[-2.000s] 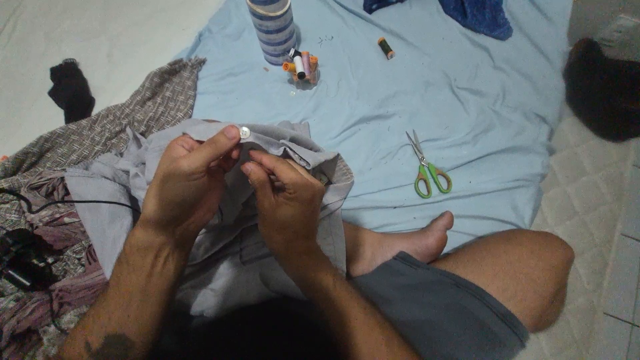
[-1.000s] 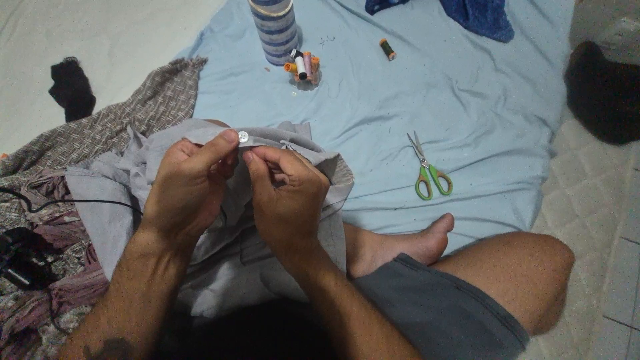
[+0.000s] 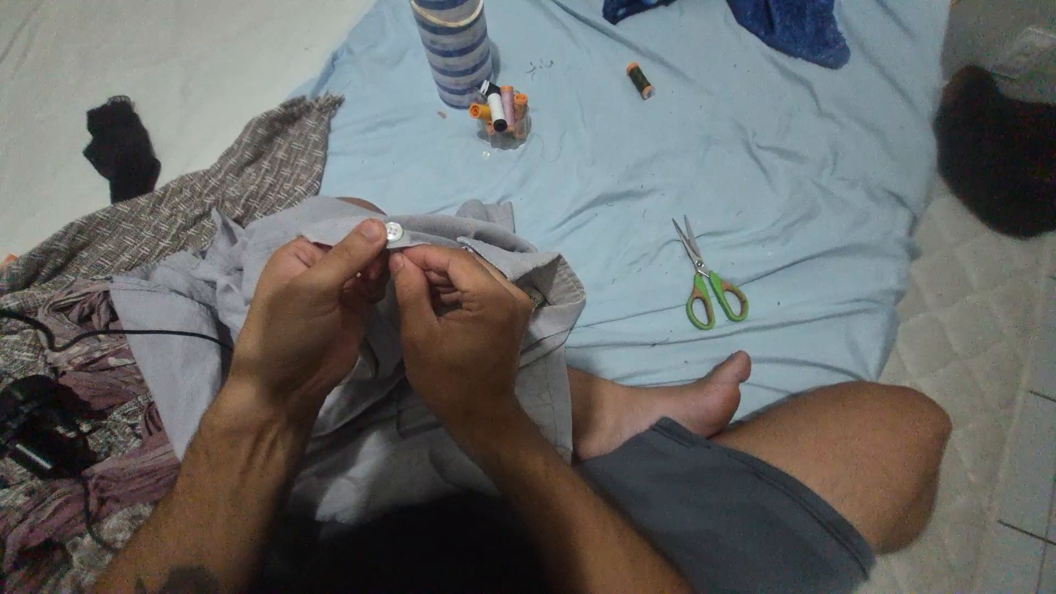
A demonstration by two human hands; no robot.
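A light grey garment (image 3: 462, 227) lies bunched across my lap. My left hand (image 3: 318, 305) pinches its edge, the thumb pressed beside a small white button (image 3: 394, 232). Just right of the button, my right hand (image 3: 462, 318) has thumb and forefinger pinched together at the cloth edge; whether a needle or thread is between them is too small to tell. Scissors with green handles (image 3: 706, 285) lie on the blue sheet, blades slightly apart. Thread spools (image 3: 500, 109) stand in a small clear container, and a dark green spool (image 3: 639, 81) lies apart from them.
A blue-striped cylinder (image 3: 456, 54) stands behind the spools. Patterned cloth (image 3: 239, 165), a black cloth item (image 3: 122, 148) and a black device with a cable (image 3: 41, 425) are at the left. Dark blue fabric (image 3: 792, 29) lies at the top; a dark furry shape (image 3: 998, 153) is at the right.
Both hands stay at the button. My right fingertips have shifted slightly against the cloth edge, from just below the button two seconds ago.
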